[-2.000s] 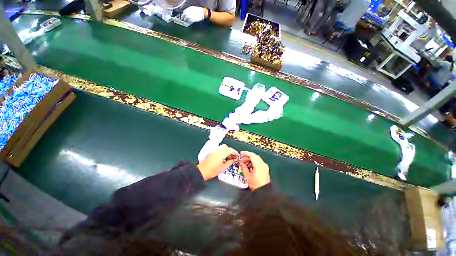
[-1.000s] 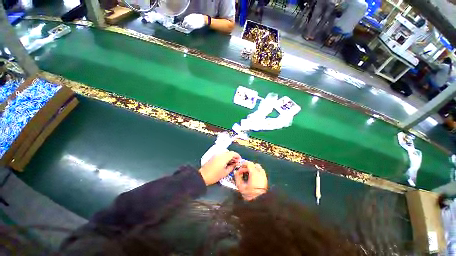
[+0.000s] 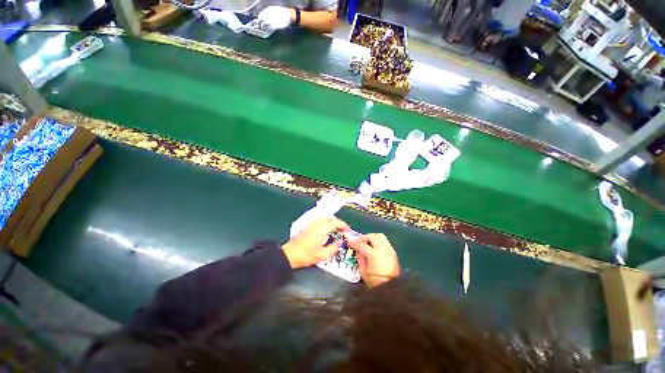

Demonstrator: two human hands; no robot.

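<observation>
An open white housing (image 3: pixel 341 264) with small coloured parts inside lies between my hands over the dark green bench, partly hidden by them. My left hand (image 3: pixel 313 243) is closed on its left and upper side. My right hand (image 3: pixel 376 258) is at its right side with the fingertips over the inner parts. What the fingertips pinch is too small to tell. A bagged white cord (image 3: pixel 319 210) runs from behind my left hand up to the worn edge rail (image 3: pixel 281 178).
Two white housings with bagged cords (image 3: pixel 403 172) lie on the green conveyor belt (image 3: pixel 240 120). A slim pale pen-like tool (image 3: pixel 466 268) lies right of my hands. An open carton (image 3: pixel 55 191) of blue-and-white parts stands left, a brown carton (image 3: pixel 625 313) right. A gloved person works opposite.
The two housings and cords on the belt have moved right, as has the unit at far right. My right fingers have shifted over the housing, which shows more now. My left hand stays nearly in place.
</observation>
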